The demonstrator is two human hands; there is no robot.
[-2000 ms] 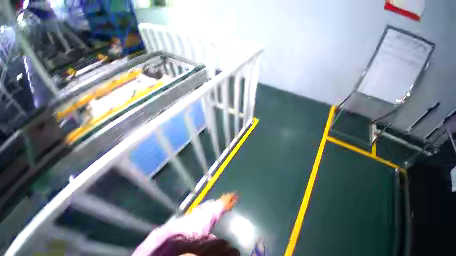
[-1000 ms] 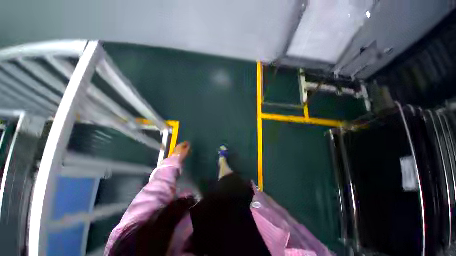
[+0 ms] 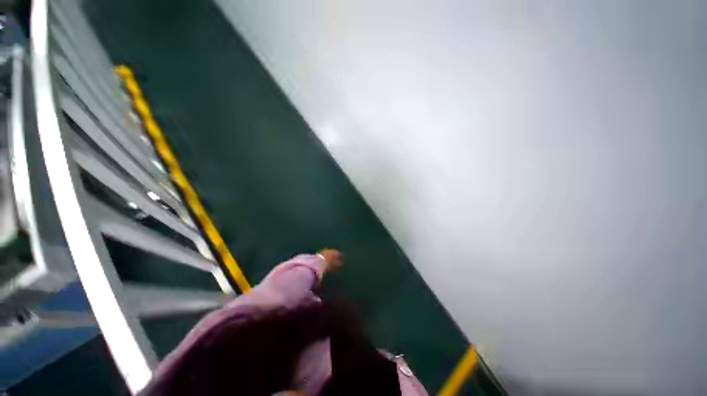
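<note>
My left hand (image 3: 331, 259) is small and blurred at the end of a pink sleeve (image 3: 291, 282), low in the middle of the view, over the green floor (image 3: 256, 170). I see no object in it, but its fingers are too blurred to tell open from shut. My right hand is not visible; only a bit of pink sleeve (image 3: 407, 377) shows at the bottom edge. Dark hair or cloth covers the bottom middle.
A white handrail (image 3: 70, 209) with slanting bars runs down the left side, a yellow line (image 3: 174, 170) along its foot. A pale wall (image 3: 527, 178) fills the right. Another yellow line (image 3: 459, 373) is at the bottom. A blue panel (image 3: 50, 336) stands behind the rail.
The view has turned and moved along the aisle: the wall now fills the right, and the board stand and dark rack are out of view. My left hand shows farther right in the picture.
</note>
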